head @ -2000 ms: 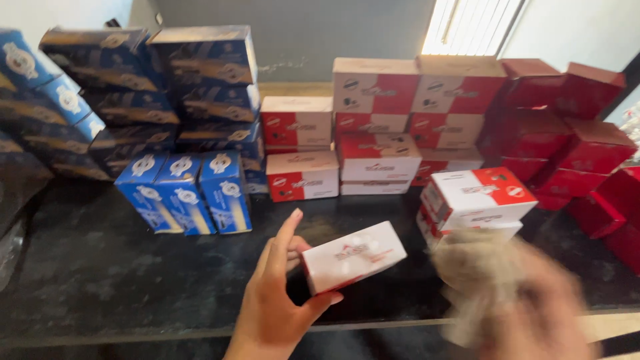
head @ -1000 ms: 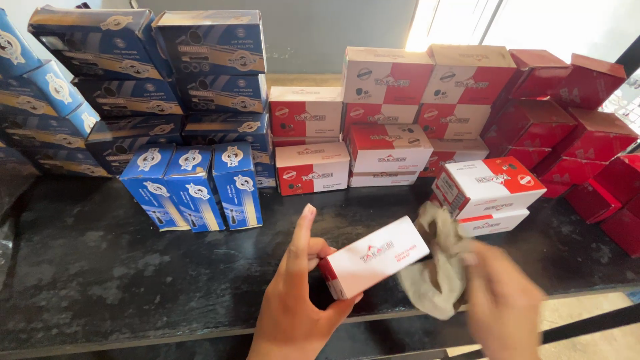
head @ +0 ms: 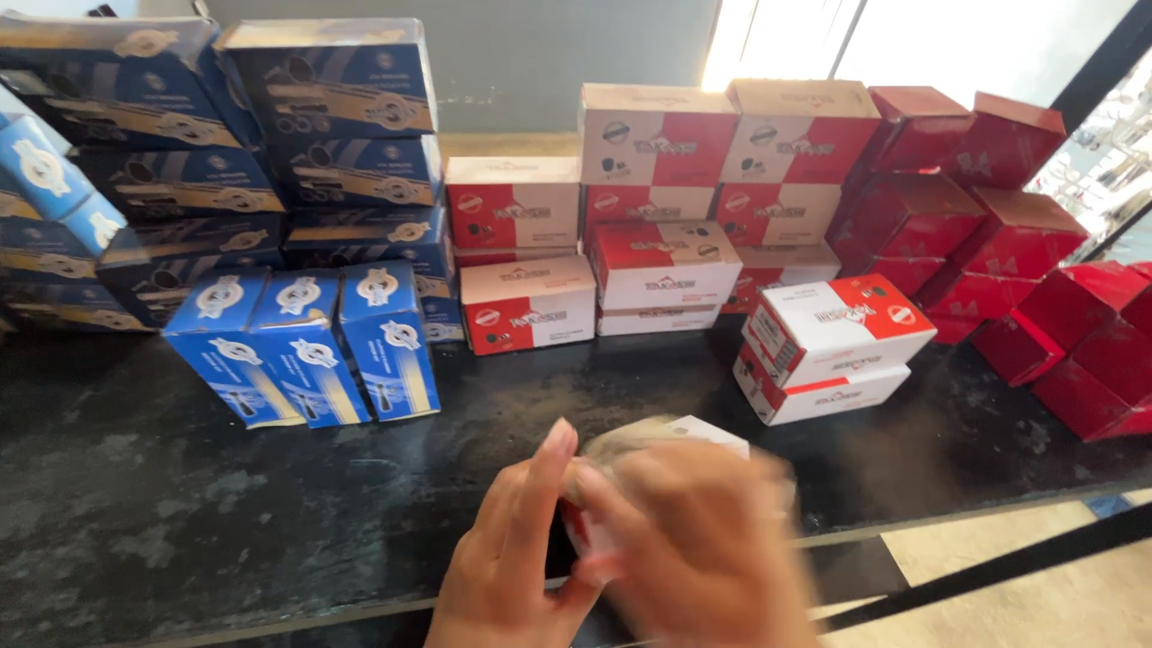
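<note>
Near the front edge of a black shelf, my left hand point(head: 526, 540) grips a small white and red cardboard box point(head: 715, 434) by its left end. Over the box, my right hand point(head: 711, 531), blurred, holds a crumpled beige cloth point(head: 630, 438) against it. The two hands and the cloth hide most of the box. To the right, beyond my hands, two white and red boxes point(head: 837, 328) are stacked one on the other.
Blue boxes point(head: 333, 108) are stacked at the back left, with three upright blue boxes point(head: 310, 360) in front. White and red boxes point(head: 661, 135) stand at the back centre, red boxes point(head: 909, 216) at the right. The shelf's front edge point(head: 846, 531) runs below.
My right hand has moved left with the cloth, from the right side of the held box to over it. My left hand keeps its grip on the box.
</note>
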